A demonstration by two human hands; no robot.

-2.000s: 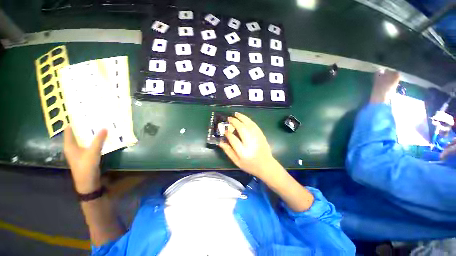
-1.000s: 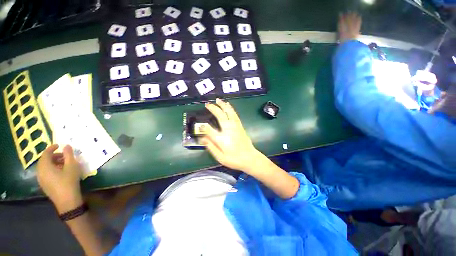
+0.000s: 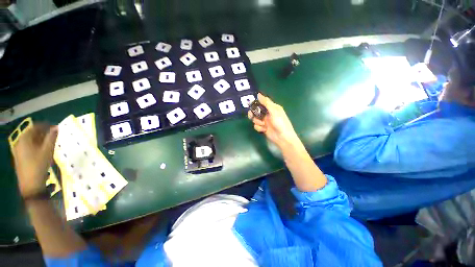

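The black fixture (image 3: 188,162) lies on the bench in front of me with a white die-cut piece (image 3: 204,152) in its centre. My right hand (image 3: 274,121) holds a small black block (image 3: 258,109) in its fingertips, by the lower right corner of the black blister tray (image 3: 156,131). The tray carries rows of white pieces with dark centre windows. My left hand (image 3: 35,159) is blurred, over the yellow liner skeleton (image 3: 21,130) at far left; its fingertips are unclear. White sticker sheets (image 3: 83,161) lie just right of it.
Another small black part (image 3: 295,60) stands beyond the tray on the right. A dark flat scrap (image 3: 129,174) and a tiny white bit (image 3: 162,166) lie left of the fixture. A neighbouring person in a blue sleeve (image 3: 385,138) works under bright light at right.
My right hand has left the fixture and now holds the small black block that stood on the bench. My left hand has moved from the white sheets over the yellow skeleton. The view has shifted.
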